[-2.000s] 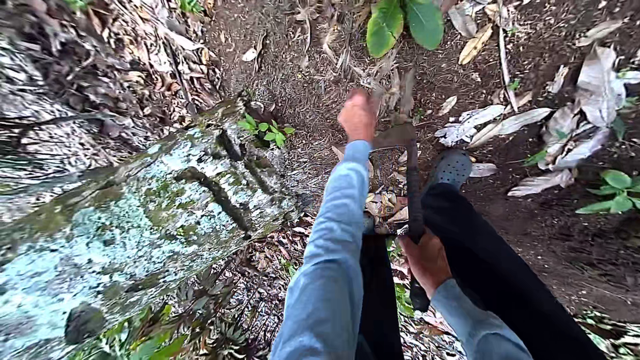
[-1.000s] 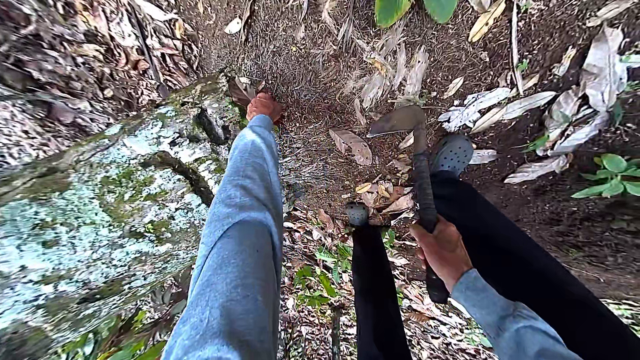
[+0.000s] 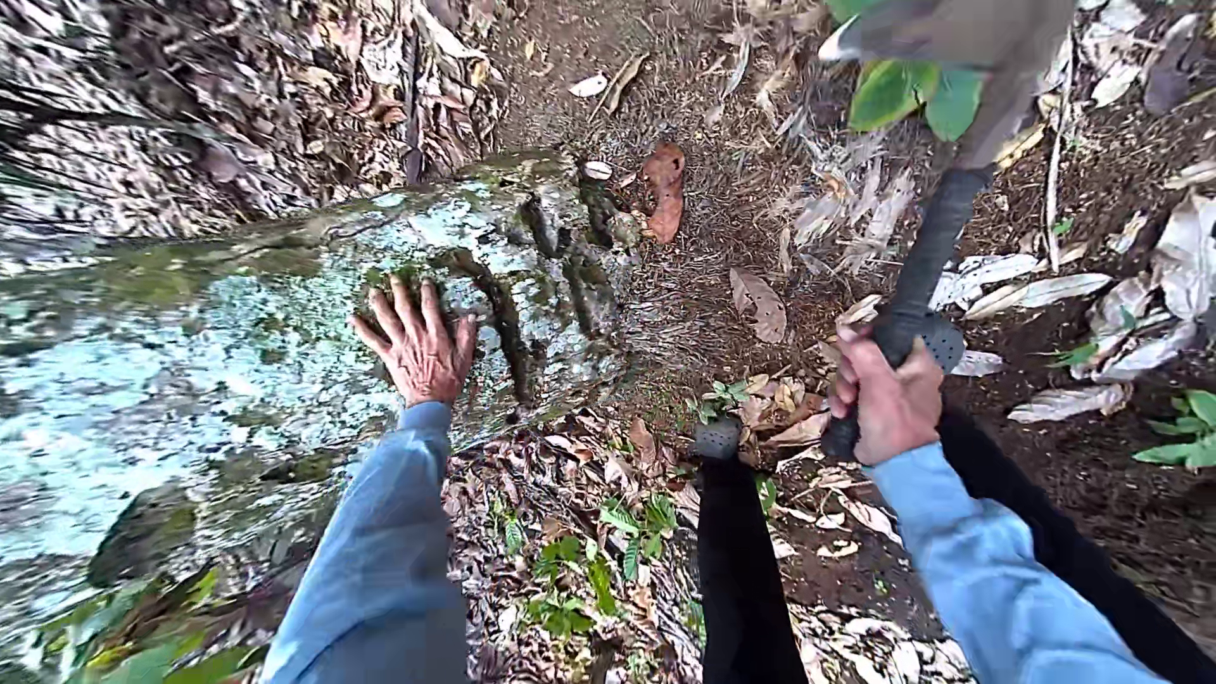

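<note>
My left hand rests with its fingers spread on a lichen-covered tree trunk, beside dark grooves in the bark. Nothing is held in it. At the right, my right hand is closed around the dark wrapped handle of a hooked-blade tool, seemingly a billhook. The blade is raised at the top right, blurred and cut off by the frame's edge.
A curled brown leaf lies near the trunk's end. Grey perforated clogs are on my feet amid dry leaves. Small green seedlings grow below, and another leafy plant stands at the right.
My left hand has moved from the ground by the trunk's end onto the trunk's surface. My right hand has raised the tool; its blade was lower, over the soil, before.
</note>
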